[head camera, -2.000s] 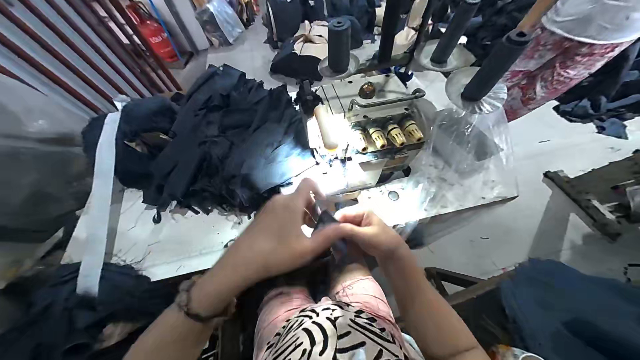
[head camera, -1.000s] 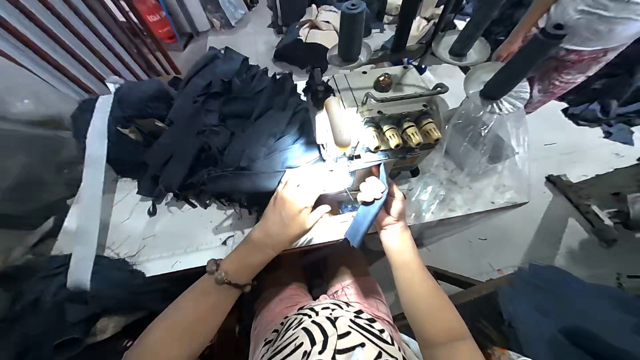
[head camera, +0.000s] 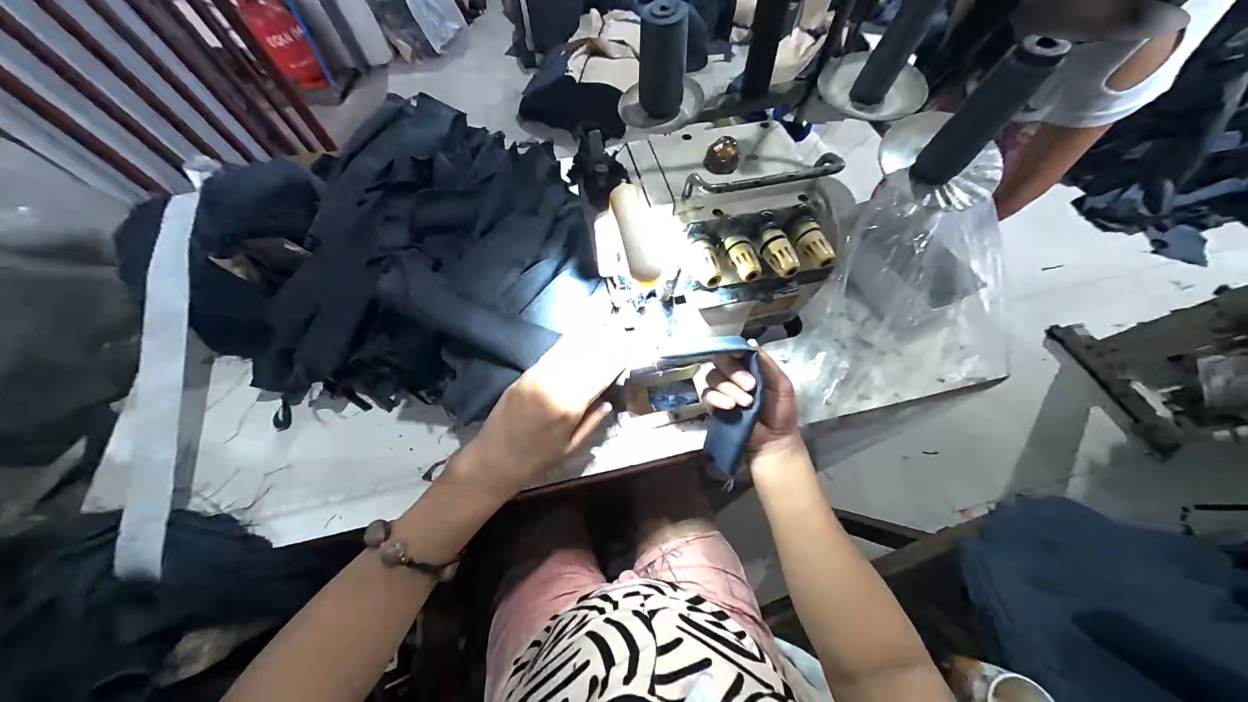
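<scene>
An overlock-type sewing machine [head camera: 770, 195] with several cream tension dials stands on the table, its lamp glaring on the needle area. My right hand [head camera: 765, 400] grips a narrow dark blue fabric strip [head camera: 733, 434]; one end hangs below the fingers, while the other runs left to just in front of the presser foot. My left hand [head camera: 561, 400] lies at the strip's left side in the glare, fingertips washed out, so its hold cannot be made out. Left of the machine, close to that hand, is a large heap of dark fabric pieces [head camera: 429, 244].
Dark thread cones [head camera: 663, 63] stand behind the machine. A clear plastic bag [head camera: 926, 253] hangs at the table's right. A white strip [head camera: 161, 380] drapes over the left end. Another person's arm [head camera: 1048, 166] is at the upper right. Blue fabric [head camera: 1102, 595] lies lower right.
The right hand has moved to the right of the needle area, and the strip, hanging steeply between the hands one second ago, now stretches partly sideways. The other person's arm has shifted.
</scene>
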